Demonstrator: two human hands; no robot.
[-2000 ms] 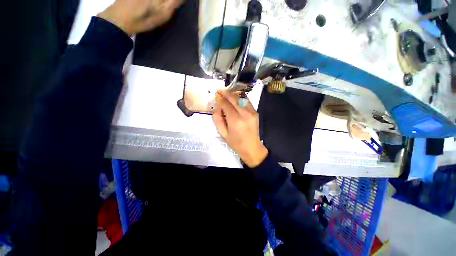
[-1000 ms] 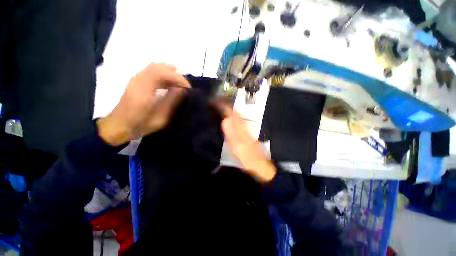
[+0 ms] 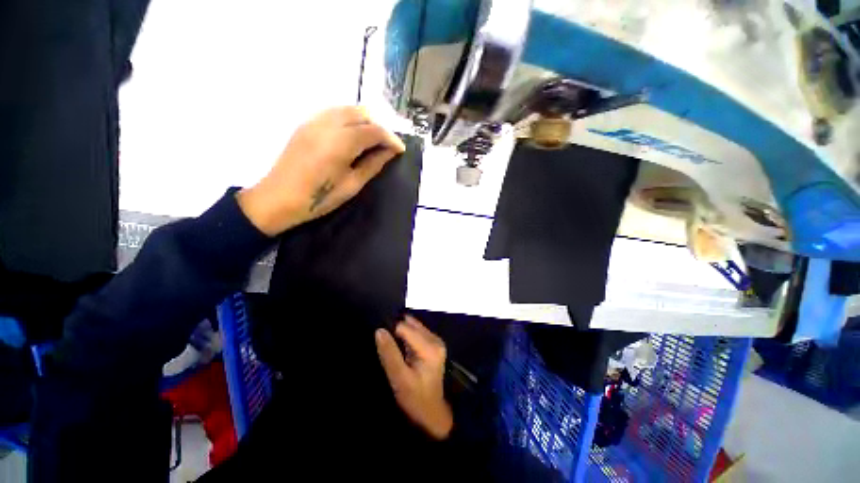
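Observation:
A black garment panel [image 3: 363, 241] lies on the white table left of the needle area and hangs over the front edge. My left hand [image 3: 325, 165] pinches its top right corner beside the presser foot [image 3: 420, 118]. My right hand [image 3: 415, 373] is at the panel's lower right edge, just below the table edge, with fingertips on the cloth. The white and blue sewing machine [image 3: 660, 71] stands above and to the right. Small black cut pieces [image 3: 561, 226] lie under its arm.
Blue plastic crates [image 3: 693, 377] with scraps stand below the table edge. Thread snips [image 3: 732, 274] lie near the machine base. A light blue cloth [image 3: 818, 302] hangs at the table's right end. Dark cloth [image 3: 57, 132] is at the far left.
The black panel, bunched between my hands a second ago, now lies flat along the needle area's left side. My left hand moved up and right to its corner; my right hand moved down.

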